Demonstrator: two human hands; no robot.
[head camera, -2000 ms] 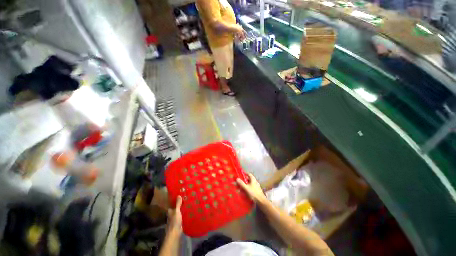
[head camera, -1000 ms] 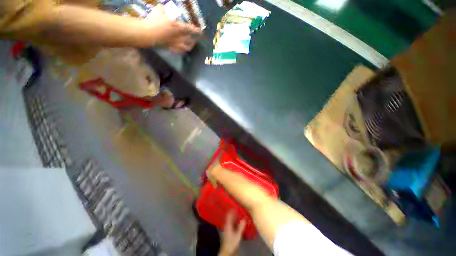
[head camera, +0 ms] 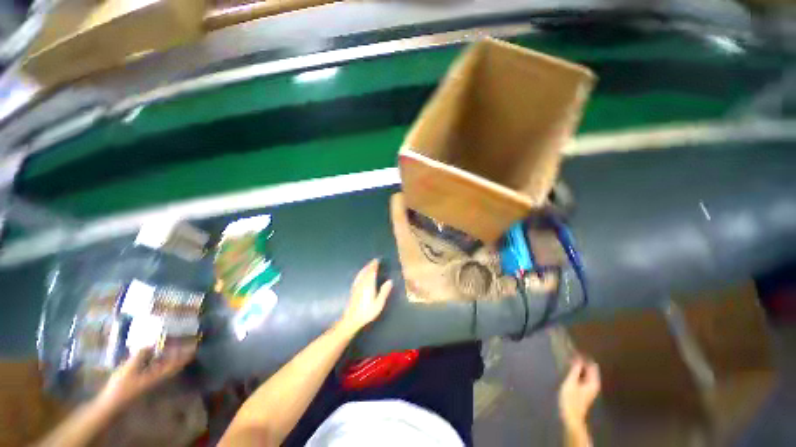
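Observation:
My left hand (head camera: pixel 368 297) lies open and empty at the front edge of the dark bench (head camera: pixel 340 236), fingers spread. My right hand (head camera: pixel 579 386) is off the bench at the lower right, small and blurred; its fingers look partly curled and I cannot tell if it holds anything. A red stool (head camera: pixel 381 368) shows partly below my left forearm, mostly hidden by my body. A fanned pile of green boards (head camera: pixel 247 266) lies left of my left hand. A small blue soldering station (head camera: pixel 517 250) with dark cords stands to the right on the bench.
A tall open carton (head camera: pixel 476 196) stands over a black grille on flat cardboard (head camera: pixel 419 275). White display stacks (head camera: pixel 157 310) lie far left, with another person's hand (head camera: pixel 148 371) at them. A green conveyor (head camera: pixel 340 144) runs behind. A large carton (head camera: pixel 698 349) is below the bench at right.
The view has turned to face the bench and conveyor. The stool has gone from in front of me, held in my hands, to below my body. Both hands have let go of it and moved apart.

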